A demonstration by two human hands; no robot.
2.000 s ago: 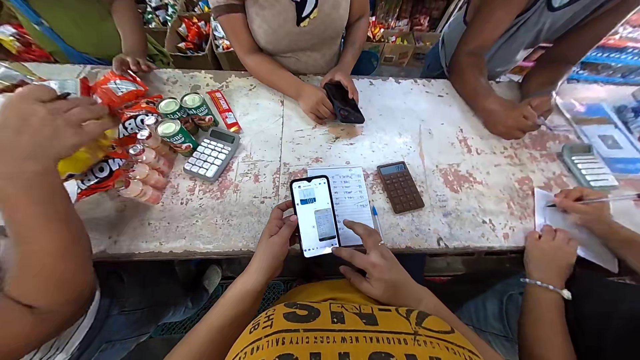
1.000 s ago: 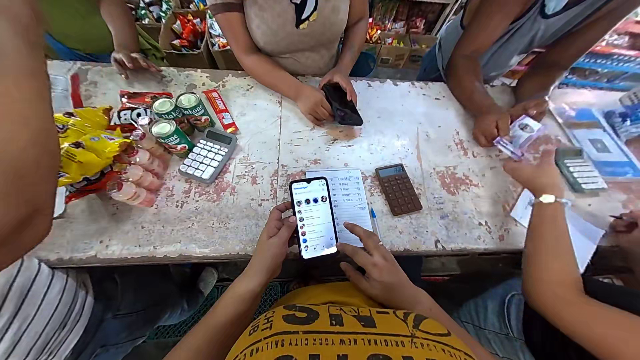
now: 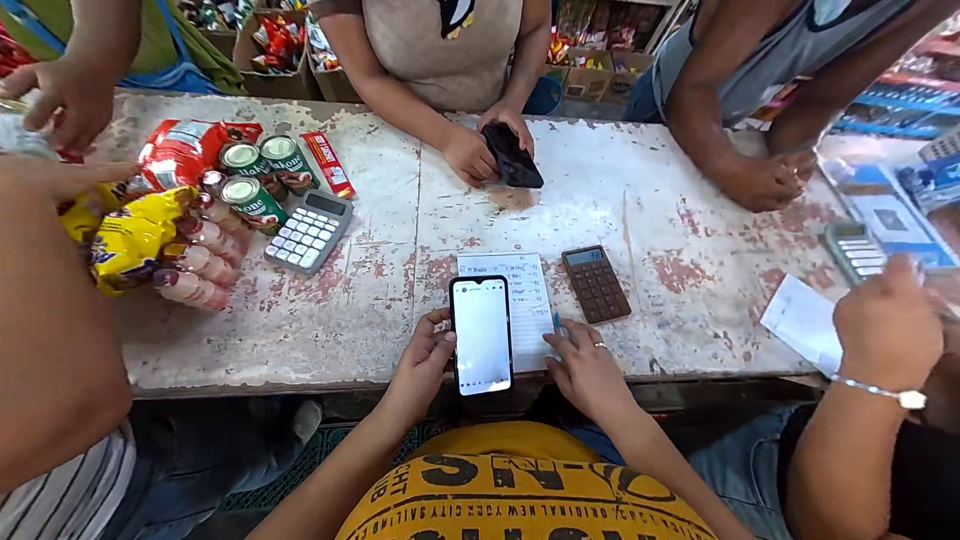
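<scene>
My left hand (image 3: 427, 352) holds a black smartphone (image 3: 481, 337) upright by its left edge, its screen lit mostly white. Beneath and behind the phone lies a lined sheet of paper (image 3: 531, 322) with handwriting. My right hand (image 3: 585, 360) rests at the sheet's right edge, beside a blue pen (image 3: 557, 324) that it partly hides; whether its fingers grip the pen cannot be told. Just beyond that hand is a brown calculator (image 3: 597, 283). A grey calculator with white keys (image 3: 309, 232) lies farther left, next to green cans (image 3: 253, 202).
Pink-capped bottles (image 3: 191, 289), yellow packs (image 3: 139, 236) and a red pack (image 3: 180, 154) crowd the worn counter (image 3: 360, 322) at left. Across it a person holds a dark phone (image 3: 511, 156). Other people's arms reach in from both sides. Another calculator (image 3: 855, 251) and white paper (image 3: 806, 322) are at right.
The phone's screen has changed from a list to a mostly blank page. My right hand has stayed beside the paper. At the right, a neighbouring person's hand has drawn back from the person across the counter.
</scene>
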